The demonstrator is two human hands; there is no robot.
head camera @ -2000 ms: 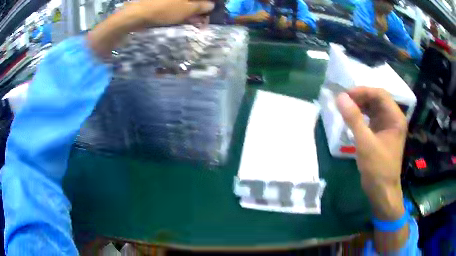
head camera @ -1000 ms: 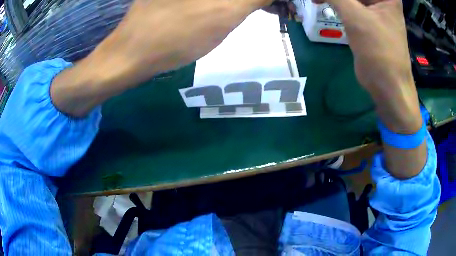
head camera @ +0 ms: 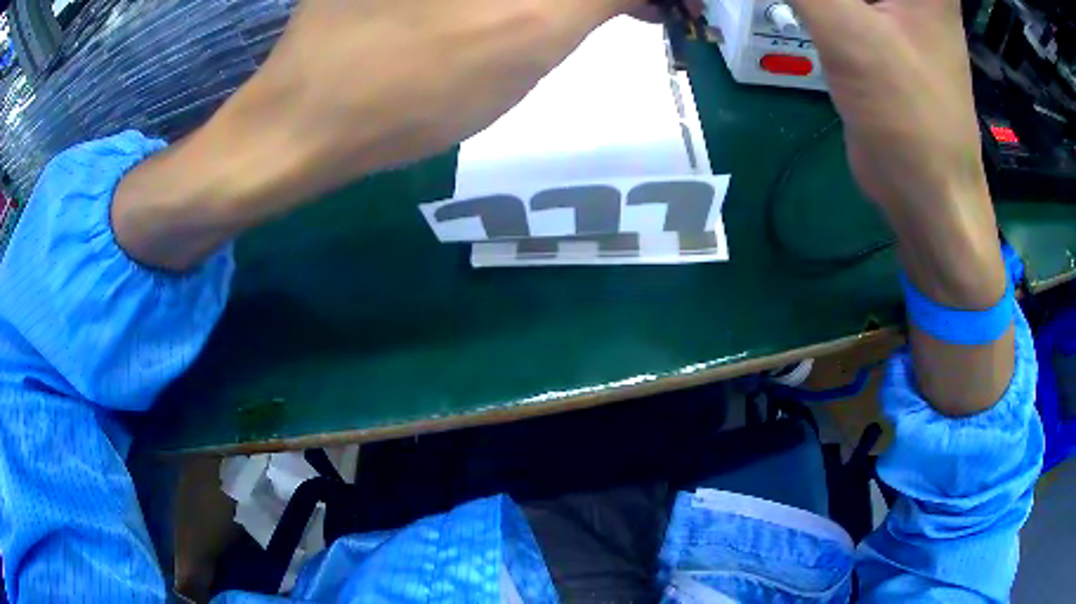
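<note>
My left hand (head camera: 472, 53) reaches across the top of the view, its fingertips cut off by the upper edge. A small dark module with a thin strip (head camera: 687, 19) shows at its fingertips. My right hand (head camera: 891, 100) is at the upper right, with its fingers cut off by the top edge; what it holds is hidden. A white liner sheet (head camera: 566, 124) lies on the green mat below my left hand. Its near end is folded up and bears grey L-shaped adhesive pieces (head camera: 578, 215), with small grey rectangles below them.
Clear trays (head camera: 153, 71) are stacked at the upper left. A white power supply (head camera: 767, 47) stands behind the sheet. A black cable (head camera: 781, 224) loops on the mat (head camera: 354, 319). A black unit with a red switch (head camera: 1003, 136) is at the right. Crumpled white paper (head camera: 277, 484) lies below the wooden bench edge.
The view has tipped down. My left hand has come from the tray stack to beside my right hand, with the dark module now at its fingertips. Both hands have stayed together over the last second.
</note>
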